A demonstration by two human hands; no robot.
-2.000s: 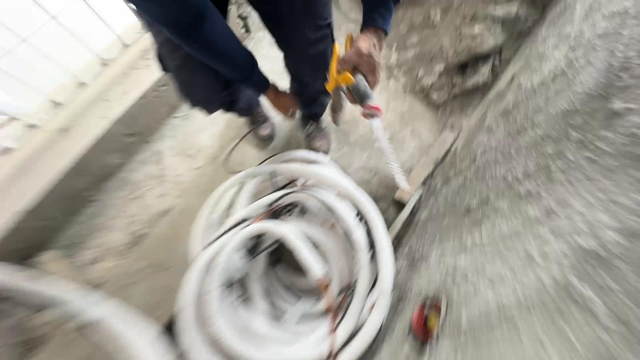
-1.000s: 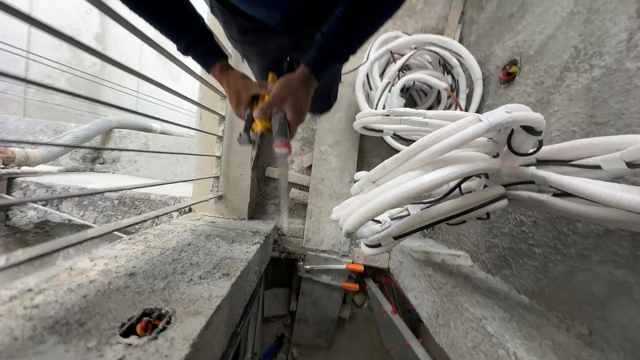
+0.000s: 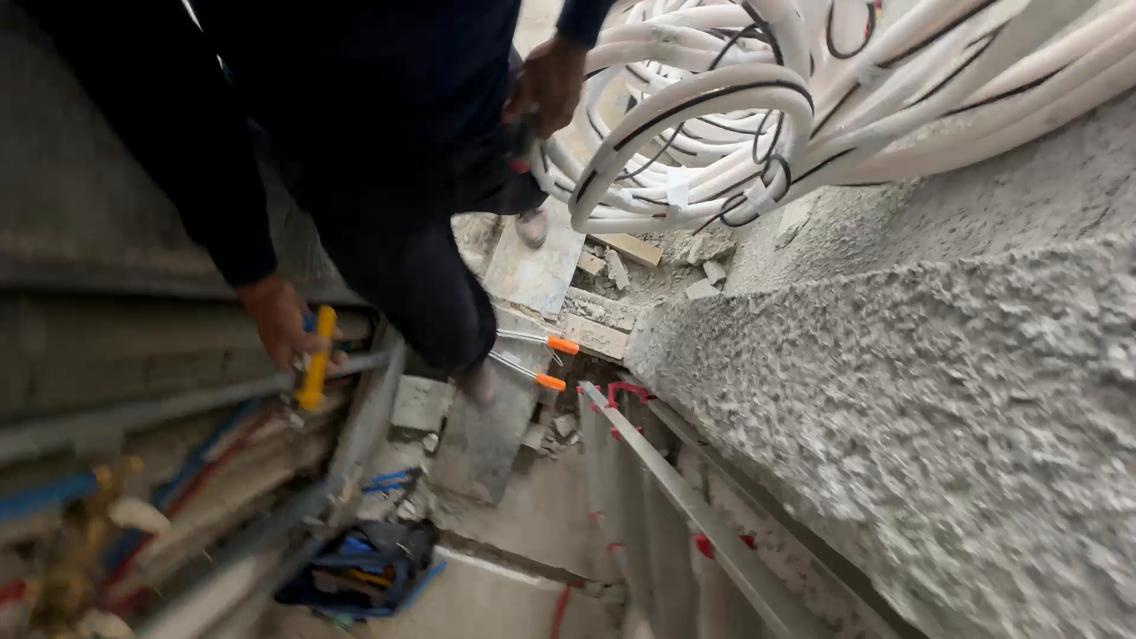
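Observation:
The frame shows my body from the top edge. My right hand, at left, is closed around a small yellow tool, blurred, with a metal part at its lower end. My left hand, at upper centre, grips a dark grey tool with a red part, mostly hidden against my dark trousers. Beside that hand lies a coil of white insulated pipes with black cable along them. Below my legs, a metal tool with two orange grips rests over a narrow board.
A rough concrete wall fills the right side. Metal rails with red clips run along its foot. Broken masonry lies near my feet. An open tool bag stands low left, near blurred blue and red pipes.
My hands were together on the yellow and grey tool a second ago; now they are apart, each on a separate piece. The view has swung strongly, bringing the tool bag into sight.

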